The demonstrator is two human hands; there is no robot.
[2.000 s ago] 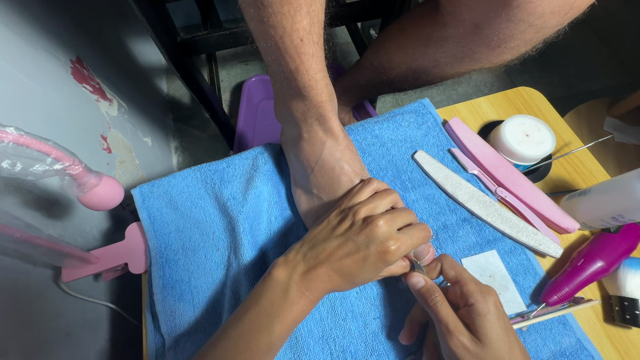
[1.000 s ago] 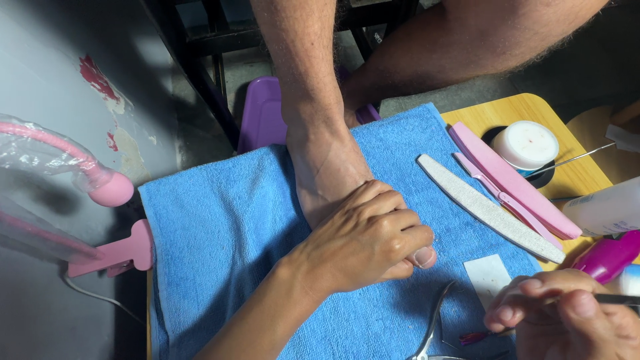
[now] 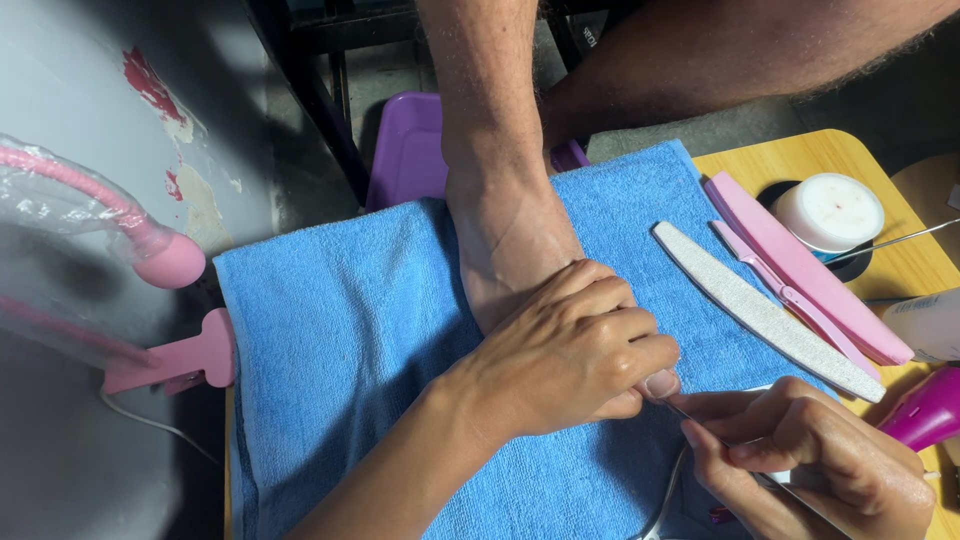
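Note:
My left hand (image 3: 570,349) is wrapped over the front of a person's bare foot (image 3: 517,247), which rests on a blue terry towel (image 3: 322,300). Its fingers hold the toes, with the big toenail (image 3: 661,384) showing beyond them. Between the thumb and fingers of my right hand (image 3: 817,457) is a thin metal nail tool (image 3: 795,501), its tip at the edge of that toenail. Metal nippers (image 3: 670,499) lie on the towel below the toes, partly out of view.
On the towel's right side lie a grey nail file (image 3: 765,311), a pink folding razor (image 3: 787,292) and a pink file (image 3: 810,270). A white jar (image 3: 829,212), a bottle (image 3: 930,326) and a magenta object (image 3: 926,409) stand beyond. A pink clamp (image 3: 172,356) grips the left edge.
My right hand let go of the nippers, which lay on the towel a second ago. It has since come back left to the toe with the thin tool. My left hand keeps its hold.

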